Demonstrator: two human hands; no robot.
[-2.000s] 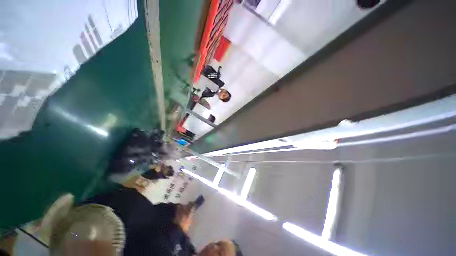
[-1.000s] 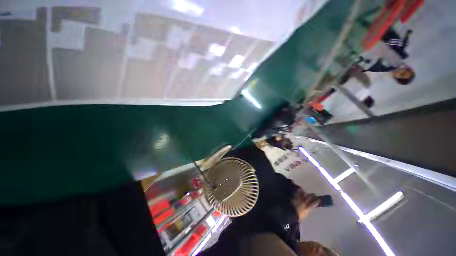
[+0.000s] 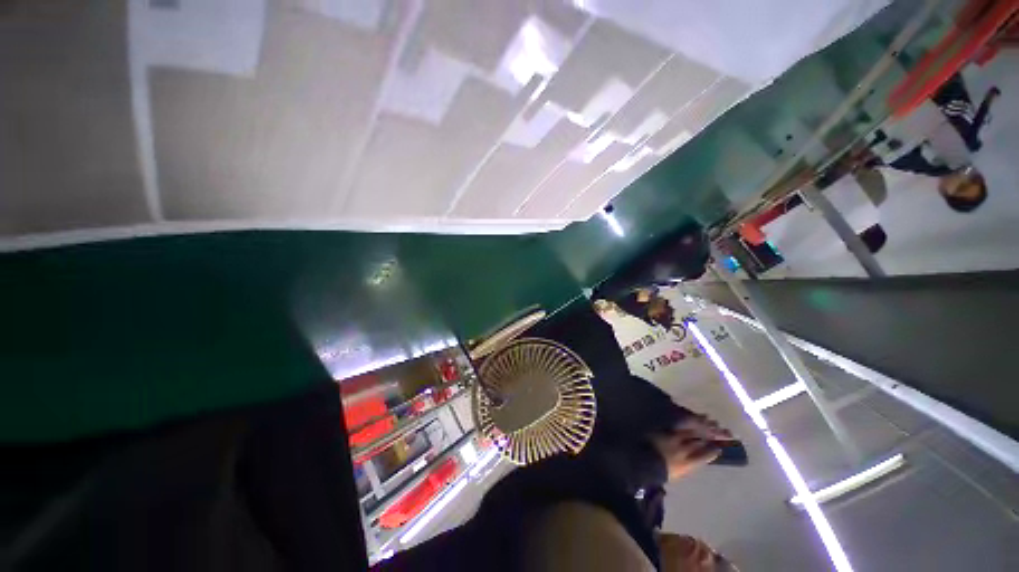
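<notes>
A stack of large white sheets (image 3: 279, 145) with grey-beige rectangles and stepped white blank areas fills the upper left, close to the camera. It lies on the glossy green bench (image 3: 201, 302). Glare whitens part of the sheets. Neither of my hands shows in the picture. No phone unit can be made out near the sheets.
A cream desk fan (image 3: 534, 402) stands at the bench edge. A co-worker in dark clothes (image 3: 603, 391) is beyond it, and another person (image 3: 961, 188) is at the far right. A dark heap (image 3: 665, 259) lies along the bench. Red-orange trays (image 3: 955, 62) show at upper right.
The camera has swung, so the white sheets now fill much more of the upper left. The fan and co-workers have shifted right and up in the picture. No hand has appeared.
</notes>
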